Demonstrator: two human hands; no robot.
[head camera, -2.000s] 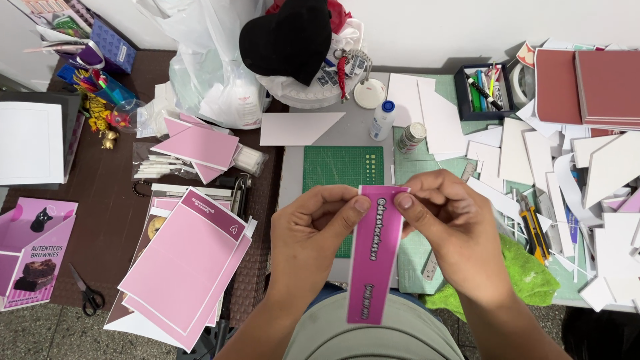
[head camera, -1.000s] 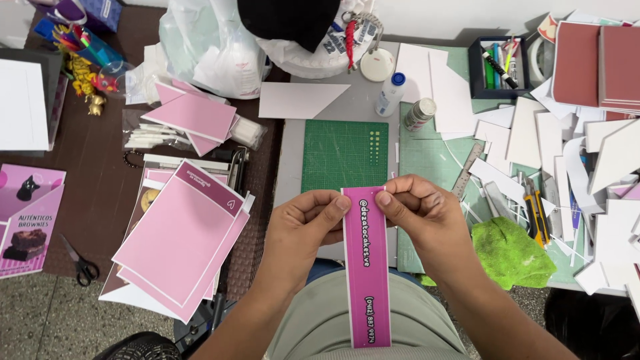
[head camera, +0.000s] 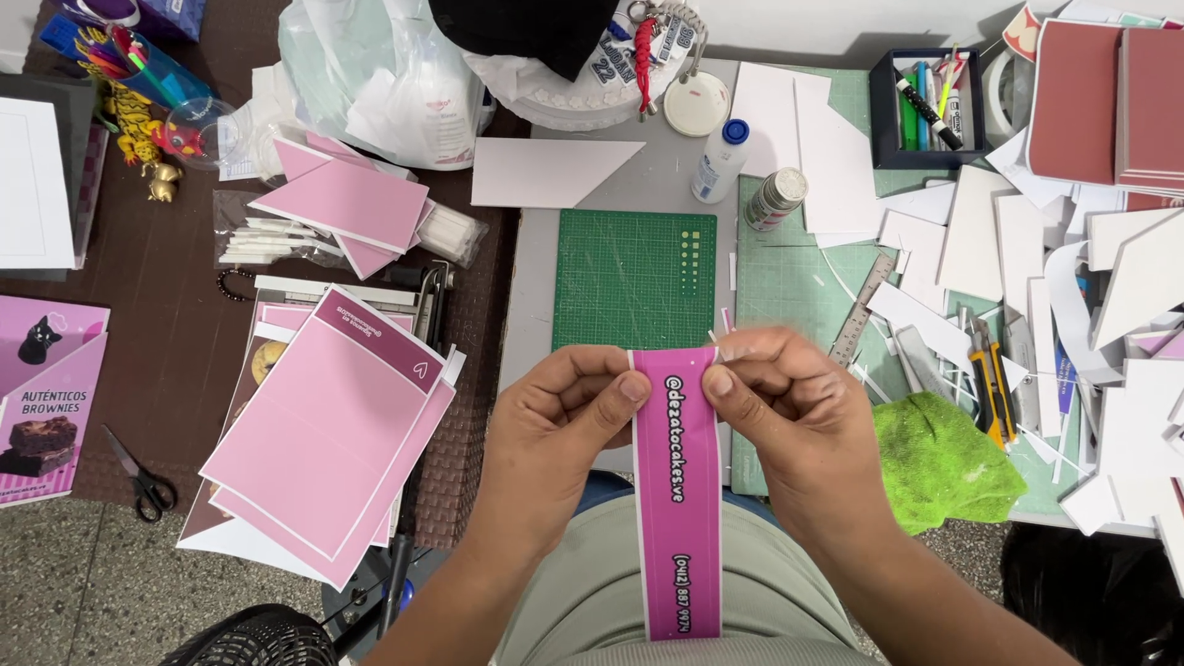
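A long magenta printed strip with white edges and writing (head camera: 680, 518) hangs lengthwise between my hands, over my lap. My left hand (head camera: 569, 435) pinches its upper left corner between thumb and fingers. At the upper right corner, my right hand (head camera: 786, 416) grips it the same way; its fingertips are slightly blurred, and thin white slivers stick up beside them. Just beyond the strip lies a small green cutting mat (head camera: 635, 273). Left of my hands is a stack of pink printed sheets (head camera: 324, 435).
Scissors (head camera: 139, 476) lie at far left. On the right are a metal ruler (head camera: 860, 310), a yellow-black utility knife (head camera: 992, 384), a green cloth (head camera: 943, 462) and many white offcuts (head camera: 980, 231). A blue-capped bottle (head camera: 720, 165) and a small jar (head camera: 777, 199) stand behind the mat.
The strip, tilted and turned partly away two seconds ago, now hangs straighter and faces the camera. Thin slivers now show at my right fingertips. The view has shifted slightly.
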